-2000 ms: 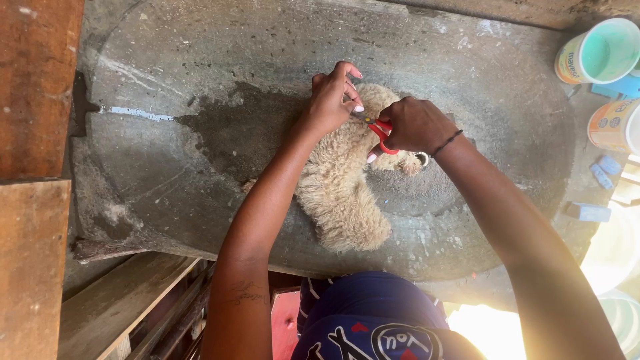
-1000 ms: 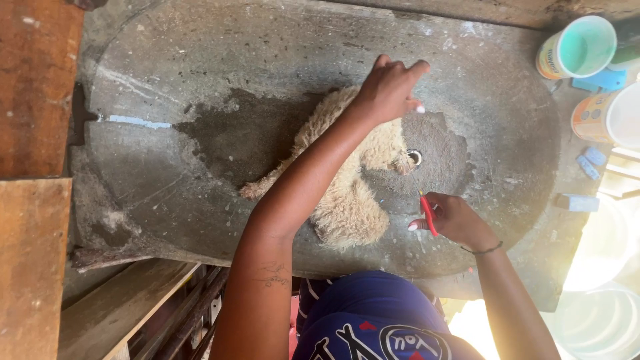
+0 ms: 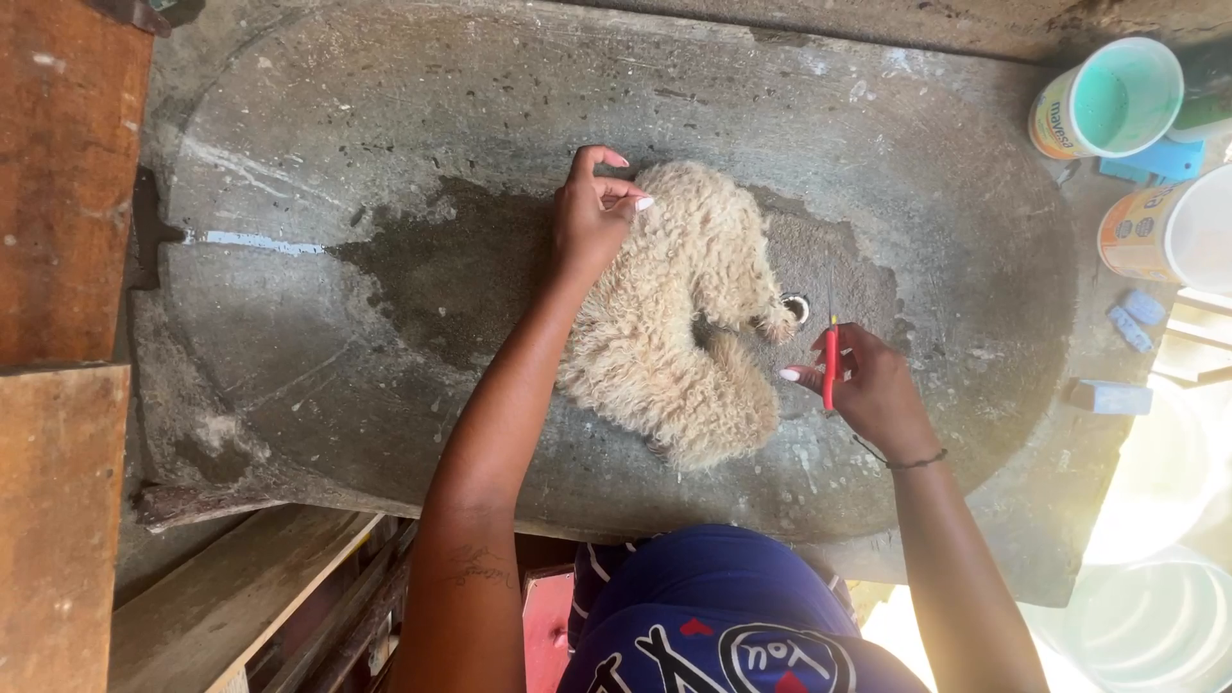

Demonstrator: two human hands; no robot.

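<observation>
A beige, curly-haired furry thing (image 3: 674, 318) lies curved on the grey basin-like surface (image 3: 481, 115); whether it is an animal or a plush is not clear. A small ring-shaped white piece (image 3: 796, 308) shows at its right tip. My left hand (image 3: 597, 217) is at its upper left edge, fingers bent and partly apart, thumb tip over the curls; nothing is visibly held. Red-handled scissors (image 3: 830, 371) are in my right hand (image 3: 876, 390), to the right of the fur and apart from it, blades pointing away from me.
Two plastic tubs, one with green liquid (image 3: 1102, 101) and one pale inside (image 3: 1179, 231), stand at the right. Blue blocks (image 3: 1112, 397) lie nearer me, and a blue plastic item (image 3: 1165, 157) is by the tubs. Wooden boards (image 3: 67, 192) border the left; a damp patch (image 3: 433, 269) surrounds the fur.
The scissors were at the fur two seconds ago; my right hand has drawn them away to the right. My left hand reached across the fur one second ago and has moved back left, to its upper left edge.
</observation>
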